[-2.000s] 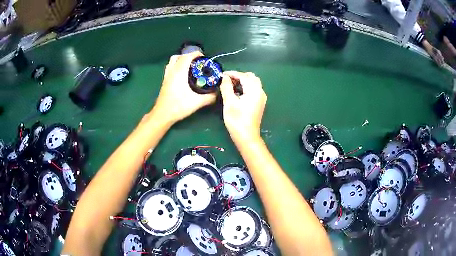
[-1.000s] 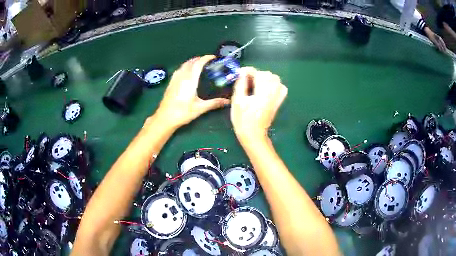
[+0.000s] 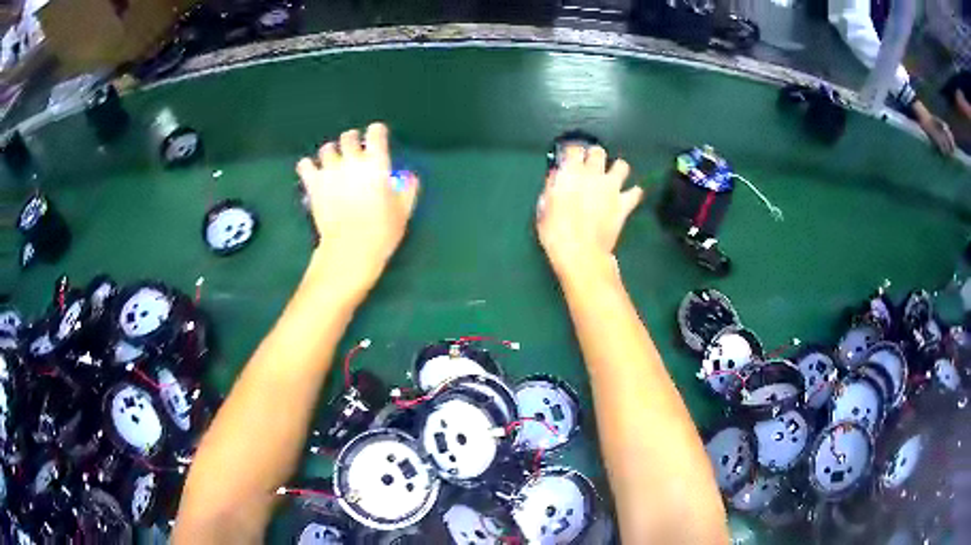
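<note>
My left hand [image 3: 357,202] is closed over a black housing, mostly hidden under the palm; a blue glow shows beside the thumb. My right hand [image 3: 583,208] reaches over a dark round base cover [image 3: 575,141], its fingers on the near edge. To the right, another black housing [image 3: 694,204] stands upright, its circuit board lit blue and green on top. A pale lead [image 3: 758,195] rises from it, and a red wire runs down its side to a small dark part [image 3: 708,253] at its foot.
Base covers with red wires lie heaped in front [image 3: 385,479], at left [image 3: 136,415] and at right [image 3: 783,436]. Single covers lie at the left [image 3: 229,226] and far left [image 3: 181,145]. A metal edge rail [image 3: 468,43] runs behind. A person's hand [image 3: 937,133] shows at far right.
The lit housing has left my hands and stands at the right. My hands have moved apart, the left onto the other housing, the right to a cover. Loose parts on the belt have shifted right.
</note>
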